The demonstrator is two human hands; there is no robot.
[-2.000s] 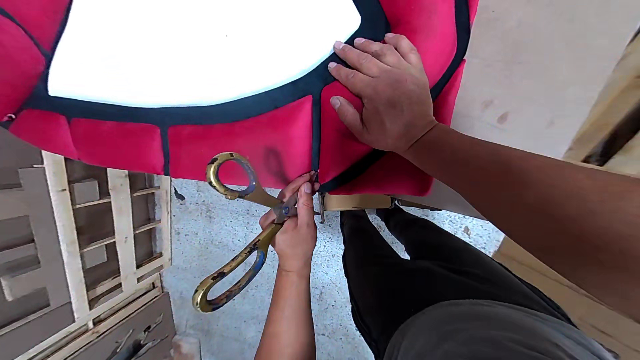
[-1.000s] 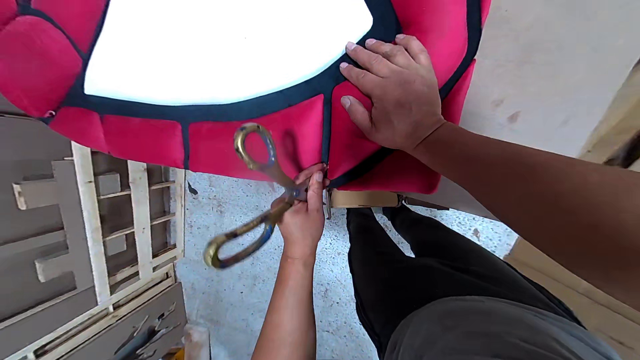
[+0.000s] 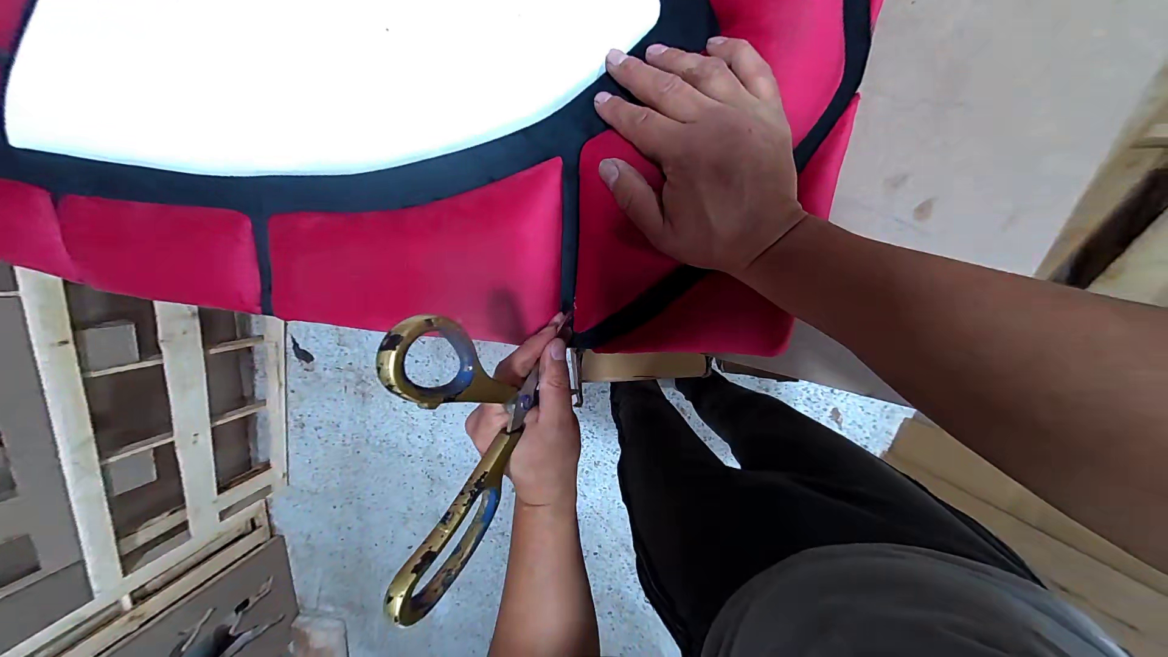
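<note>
My left hand point(image 3: 540, 429) grips a pair of gold-handled scissors point(image 3: 495, 456) near the pivot, their handles spread apart to the left. The blade tips reach the lower edge of a padded fabric piece, at a dark seam; the fingers partly hide them. The piece has red panels point(image 3: 411, 265), dark blue-black bands point(image 3: 365, 189) and a white centre point(image 3: 319, 82). On its right part lies my right hand point(image 3: 712, 146), palm down with fingers apart, across a dark band and a red panel.
A pale board surface point(image 3: 967, 137) extends under the piece at the right. Wooden frames point(image 3: 192, 411) stand at the lower left above a speckled floor point(image 3: 365, 511). A roll of brown tape point(image 3: 643, 367) sits under the piece's edge. Cardboard point(image 3: 1022, 538) lies at the lower right.
The scissors' handles have turned a little in my left hand, while their tips stay by the same seam. My right hand rests in about the same place on the piece.
</note>
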